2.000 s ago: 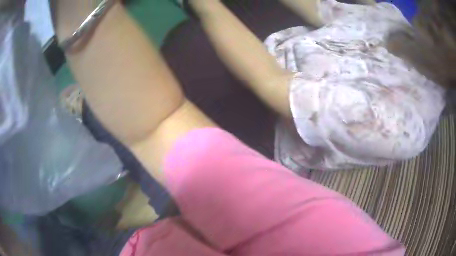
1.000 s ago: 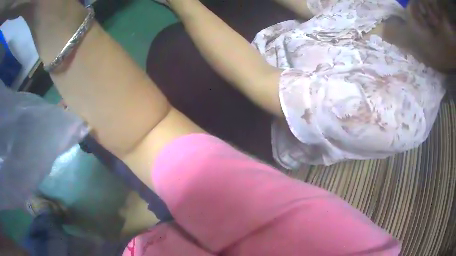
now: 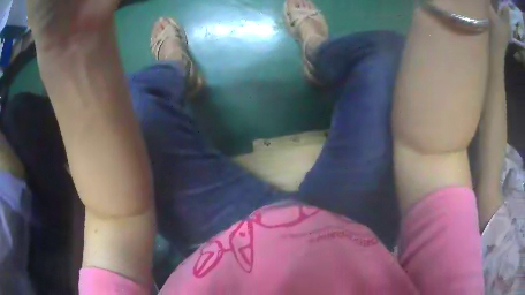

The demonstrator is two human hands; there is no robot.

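Note:
My left forearm runs up the left side of the picture. Only the wrist and what looks like the base of my left hand point(image 3: 78, 17) show; the fingers are cut off by the top edge. My right forearm, with a silver bracelet point(image 3: 457, 20) at the wrist, runs up the right side, and my right hand is beyond the top edge. No held item can be made out. My lap in blue jeans point(image 3: 360, 132) lies between the arms.
Below is a green floor point(image 3: 247, 86) with my sandalled feet point(image 3: 172, 49). A pale seat edge point(image 3: 288, 158) shows between my thighs. A person's arm and patterned sleeve point(image 3: 503, 248) are close at the right. Another person's pale clothing point(image 3: 11, 224) is at the left edge.
The view has swung from the neighbour at the right to my own lap and feet. My right arm has shifted to the picture's right, my left arm has appeared, and the clear plastic is gone from view.

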